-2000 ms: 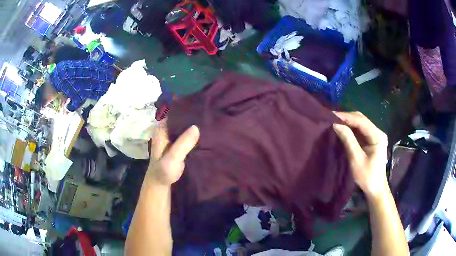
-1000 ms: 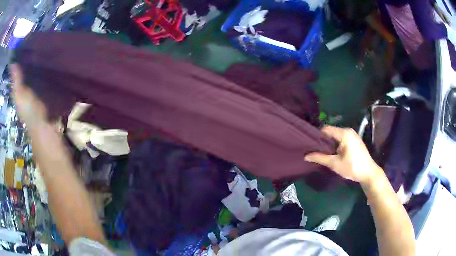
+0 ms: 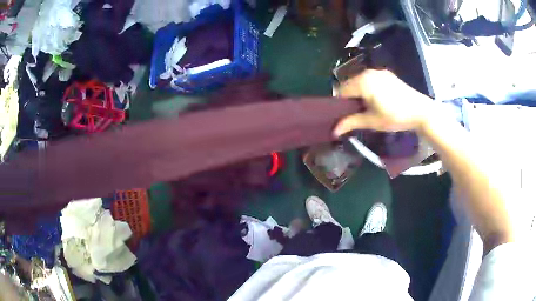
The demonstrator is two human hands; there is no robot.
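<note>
A long maroon-purple garment piece (image 3: 194,138) is stretched across the view above the floor, blurred, from the left edge to my right hand. My right hand (image 3: 382,106) pinches its right end between thumb and fingers. The left end runs out of the picture. My left hand is not clearly seen; only a blurred skin-toned patch shows at the lower left corner. More dark maroon cloth hangs or lies below the stretched piece.
A blue basket (image 3: 247,50) with dark cloth and a red plastic frame (image 3: 94,106) stand on the green floor. An orange basket (image 3: 131,214) and cream cloth (image 3: 94,241) are at lower left. White tables (image 3: 499,141) stand at right, with a small box (image 3: 332,167) near my shoes.
The view has turned right, bringing in the white tables. The piece was broad between both hands, then pulled out long; now it lies more level, its left end and my left hand beyond clear view.
</note>
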